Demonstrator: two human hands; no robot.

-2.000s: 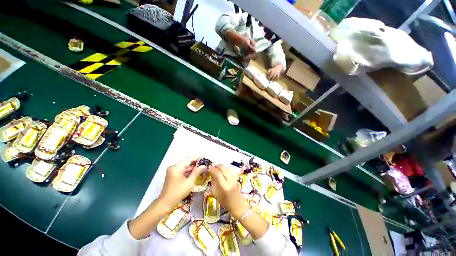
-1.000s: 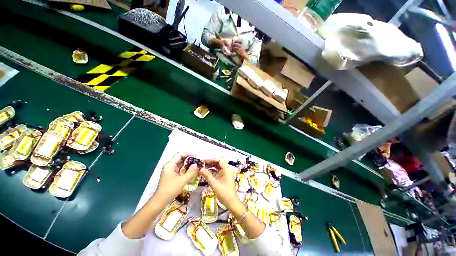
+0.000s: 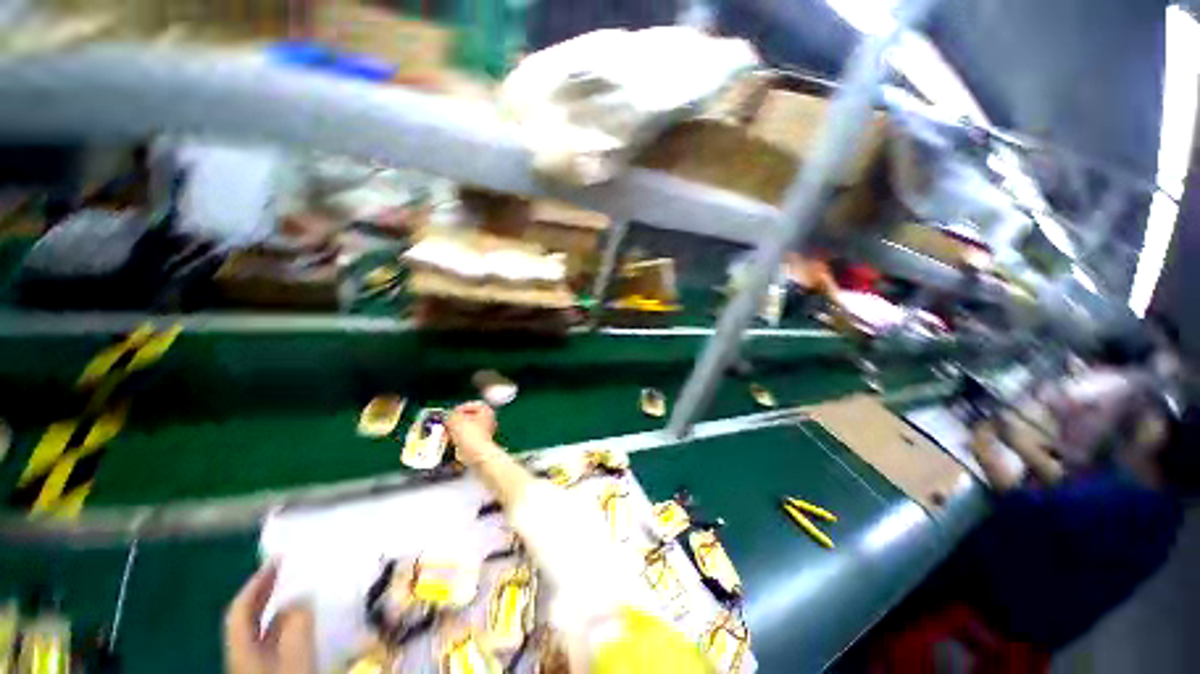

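Note:
My right hand (image 3: 471, 431) is stretched forward over the green belt. Its fingers are closed at the right edge of a cream housing unit (image 3: 425, 440) with a dark end. My left hand (image 3: 273, 635) is low at the left, cut off by the lower edge and blurred. Its thumb and fingers are apart over the left edge of the white sheet (image 3: 323, 533), with nothing visible in them. Several wired housing units with yellow blocks (image 3: 511, 602) lie on the sheet, partly hidden by my right forearm.
The green belt (image 3: 263, 408) carries more units beside my right hand and farther right. Yellow-handled pliers (image 3: 808, 519) lie on the bench at right, near a cardboard sheet (image 3: 895, 448). A grey shelf post (image 3: 776, 244) rises beyond the bench. A person in dark blue (image 3: 1079, 540) is at far right.
The view has swung to the right and is blurred. My hands, together over the sheet before, are now apart: the right reaches to the belt with a unit, the left is low at the left.

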